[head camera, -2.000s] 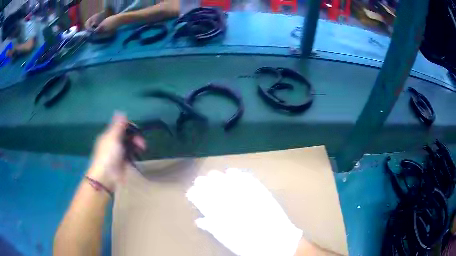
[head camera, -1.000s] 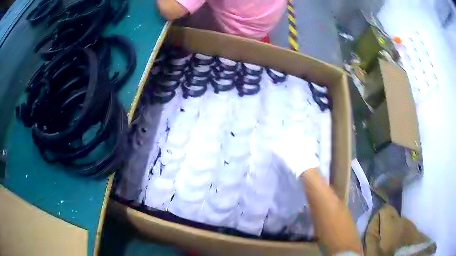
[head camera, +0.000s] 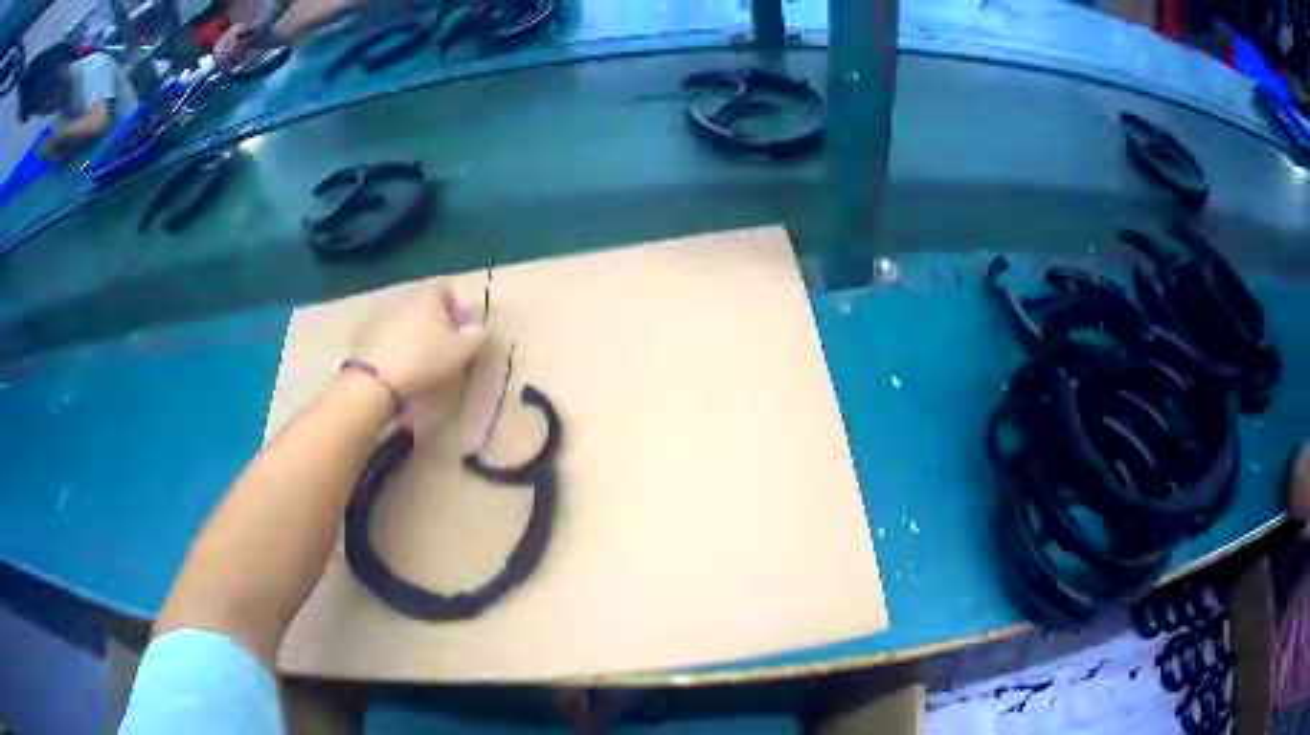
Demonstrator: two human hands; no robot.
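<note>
A black headband (head camera: 453, 605) lies curved on the tan cardboard mat (head camera: 690, 474). A smaller black C-shaped yoke (head camera: 550, 431) sits at its right end, with a thin dark wire (head camera: 502, 395) standing up from it. My left hand (head camera: 420, 345), bare with a red string bracelet, is closed over the headband's left end. Another thin wire sticks up by its fingertips. The hand hides what lies between the fingers and that end. My right hand is not in view.
Tangled headbands (head camera: 1121, 431) are heaped on the bench at right. An open box (head camera: 1063, 689) with black C parts is below. Headphone frames (head camera: 367, 208) lie on the dark green belt (head camera: 575, 172) beyond the mat. A green post (head camera: 858, 158) stands there. A person (head camera: 94, 94) is at far left.
The view has swung from the supply box back to the mat. My gloved right hand, over the box one second ago, is out of view. My left hand is in view again.
</note>
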